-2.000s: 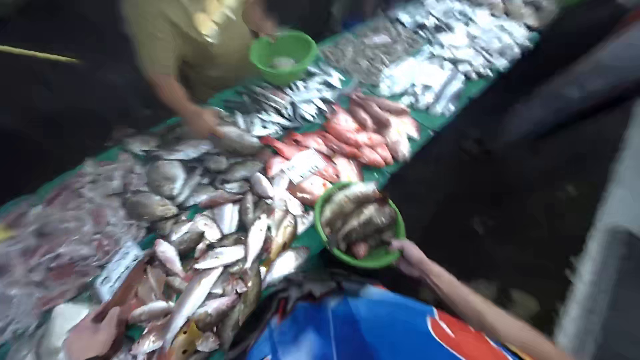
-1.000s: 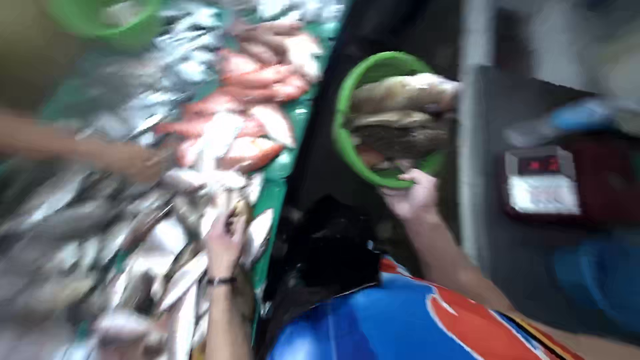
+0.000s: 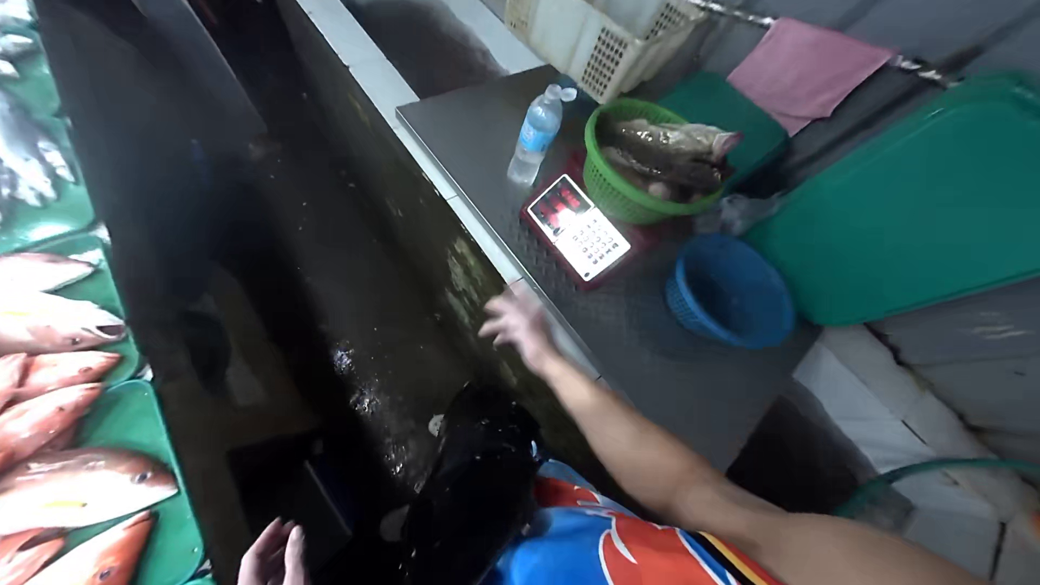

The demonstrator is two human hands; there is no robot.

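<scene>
The green plastic basket (image 3: 642, 203) of raw fish (image 3: 666, 150) rests on the red digital scale (image 3: 578, 231), whose display is lit. My right hand (image 3: 520, 325) is empty, its fingers spread, in the air by the counter's tiled edge, below and left of the scale. At the bottom edge of the view my left hand (image 3: 275, 556) shows only in part; no object is seen in its fingers. It is nearest to the green fish trays on the left, where a pinkish-red fish (image 3: 89, 486) lies.
Beside the scale stand a plastic water bottle (image 3: 536, 134) and a blue plastic basket (image 3: 731, 292). A white crate (image 3: 601, 49), a pink cloth (image 3: 808, 69) and a large green tray (image 3: 902, 203) are behind. A dark wet aisle (image 3: 349, 244) separates counter and fish stall.
The green basket, held in my right hand before, now sits on the scale, let go. My left hand has left the fish. The view has swung right toward the counter.
</scene>
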